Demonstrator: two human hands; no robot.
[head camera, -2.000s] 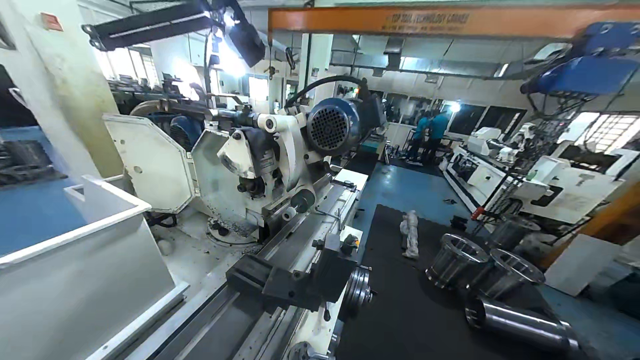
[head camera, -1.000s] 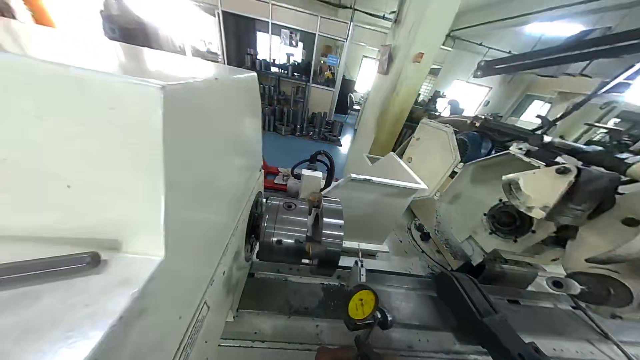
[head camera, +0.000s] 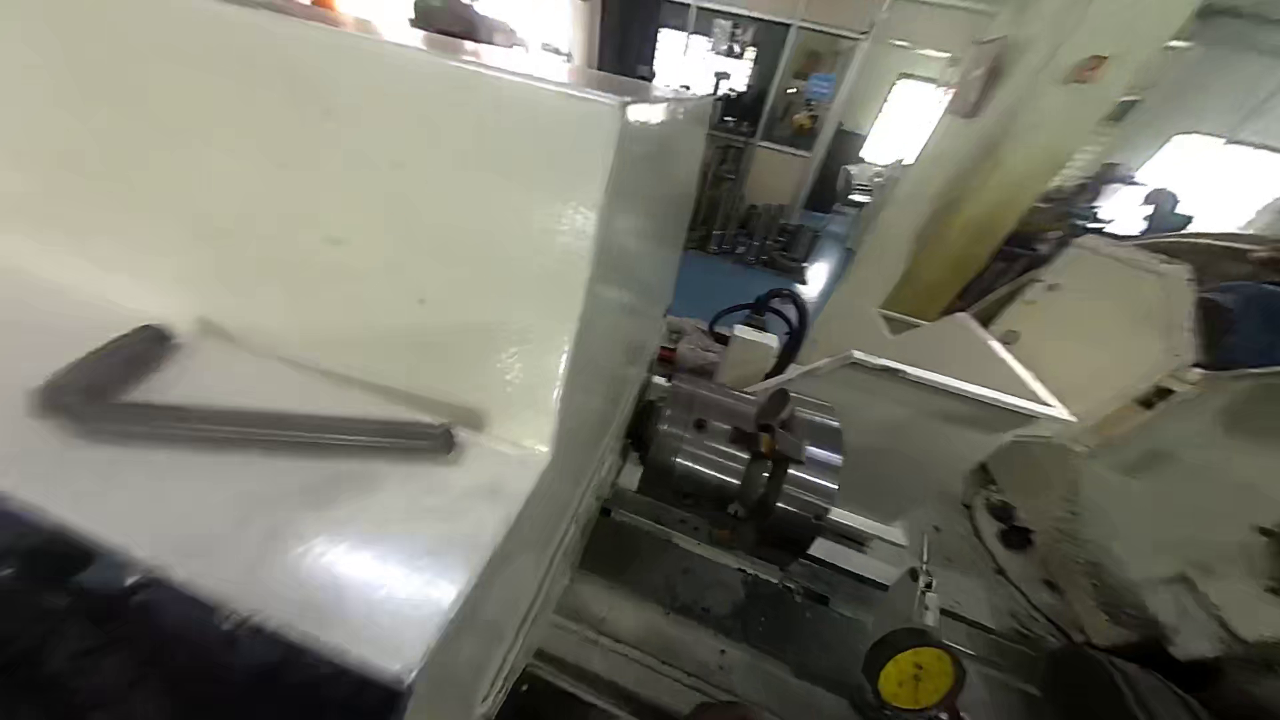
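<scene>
Neither of my hands can be made out clearly; only a small dark, blurred shape shows at the bottom edge, below the machine bed. A dial indicator with a yellow face (head camera: 915, 677) stands at the lower right, its thin stem pointing up. Left of it and farther back, a steel lathe-type chuck (head camera: 745, 460) projects from the side of the white machine housing (head camera: 400, 200). A bent steel bar, like a large hex key (head camera: 270, 425), lies on the housing's white ledge at the left.
The machine's bed ways (head camera: 700, 600) run beneath the chuck toward the lower right. Behind them stand a white sheet-metal guard (head camera: 900, 430) and an octagonal cover (head camera: 1100, 320). A cable loops above the chuck. Metal cylinders (head camera: 765, 235) stand on the blue floor beyond, near a pillar.
The view has swung left and come closer to the housing. The whole bent bar now shows, where only its straight end was in view one second ago.
</scene>
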